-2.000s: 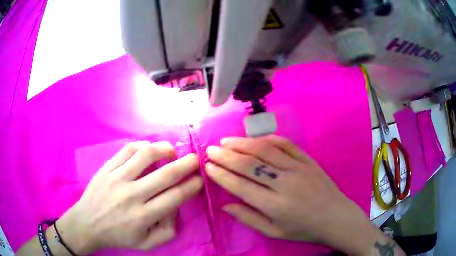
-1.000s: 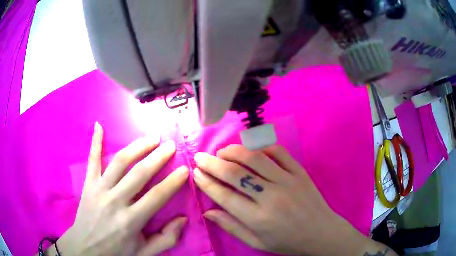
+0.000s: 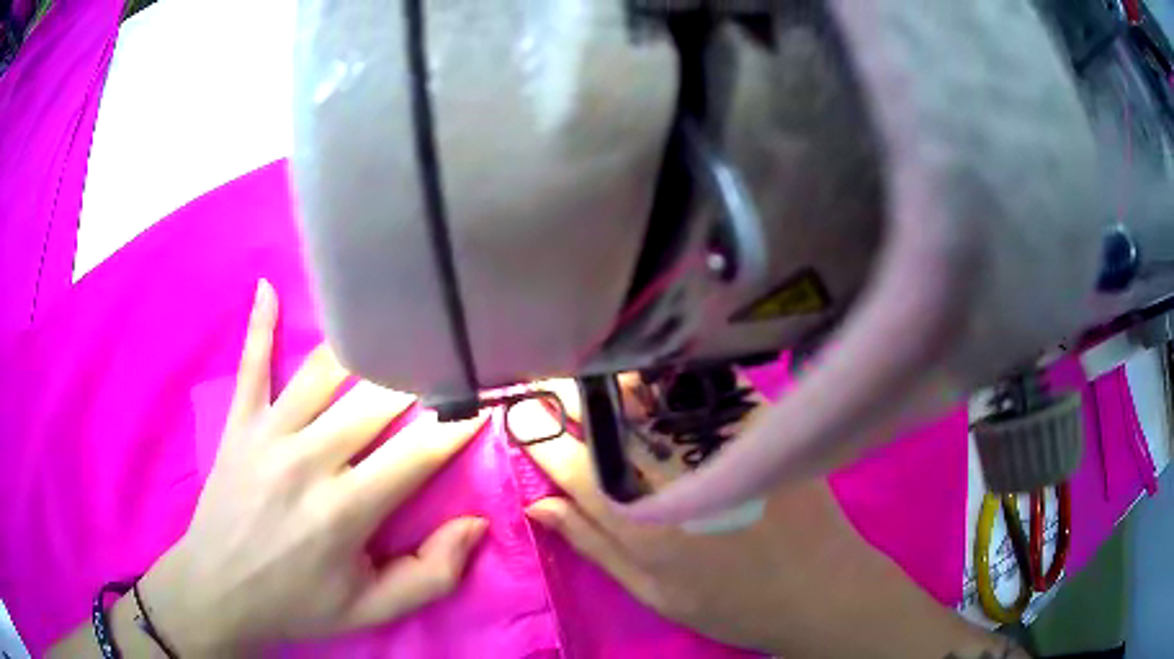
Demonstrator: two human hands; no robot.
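Observation:
The bright pink garment panel (image 3: 167, 309) lies across the machine table under the sewing head. A raised seam (image 3: 531, 515) runs down it between my hands. My left hand (image 3: 309, 502) lies flat on the cloth left of the seam, fingers spread, holding nothing. My right hand (image 3: 721, 554) lies on the cloth right of the seam; the machine head hides part of its fingers and back. The wire finger guard (image 3: 536, 418) is just above the seam, over my right fingertips. The needle and presser foot are hidden by the sewing machine head (image 3: 554, 193).
Scissors with yellow and red handles (image 3: 1017, 554) lie right of the machine, partly covered by a white knob (image 3: 1030, 442). Pink pieces (image 3: 1118, 438) lie at the right edge. More pink cloth (image 3: 52, 167) lies at the far left, beside the white tabletop (image 3: 180, 116).
The view has moved closer over the machine head, which now fills more of the picture and covers part of my right hand. My hands stay on either side of the seam.

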